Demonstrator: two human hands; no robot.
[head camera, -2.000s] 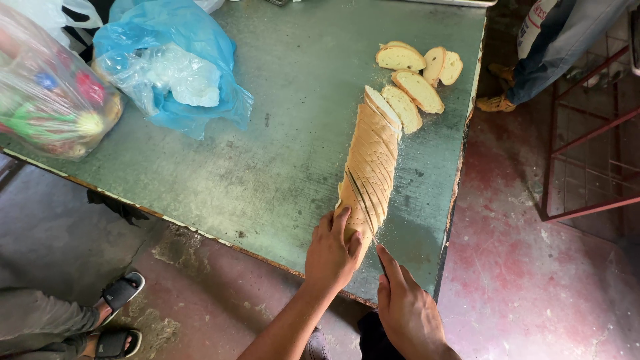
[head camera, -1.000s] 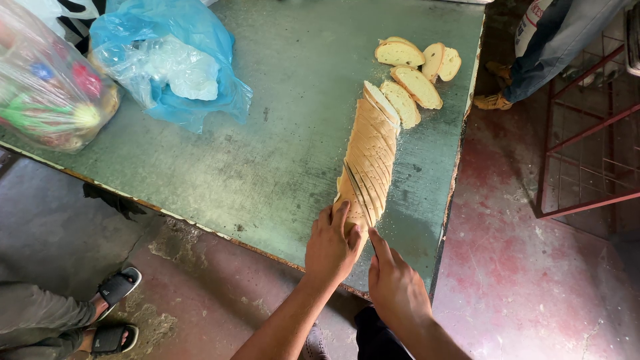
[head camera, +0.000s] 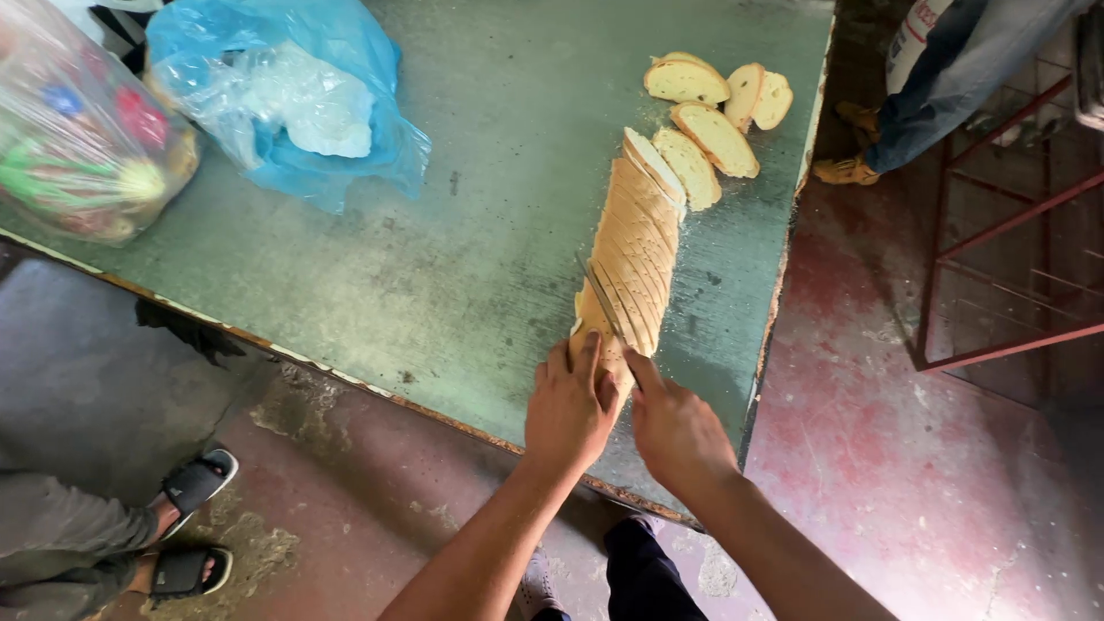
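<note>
A long loaf of bread (head camera: 636, 237) lies on the green tabletop (head camera: 483, 224), cut across into many thin slices from its far end down to the knife. My left hand (head camera: 573, 397) presses on the uncut near end, fingers spread over the crust. My right hand (head camera: 677, 423) grips a knife (head camera: 602, 297), whose thin blade lies slantwise across the loaf just beyond my left fingertips. The handle is hidden in my fist. Several loose bread slices (head camera: 714, 138) lie beyond the loaf's far end, showing pale crumb.
A blue plastic bag (head camera: 285, 95) and a clear bag with colourful contents (head camera: 86, 138) occupy the table's left. A person in sandals (head camera: 194, 492) stands at lower left; another person's jeans-clad leg (head camera: 931, 95) is at upper right. A red metal rack (head camera: 992, 241) stands right of the table.
The knife blade, largely hidden between the slices before, now shows across the top of the loaf. My right hand has moved slightly up the loaf. My left hand still holds its near end.
</note>
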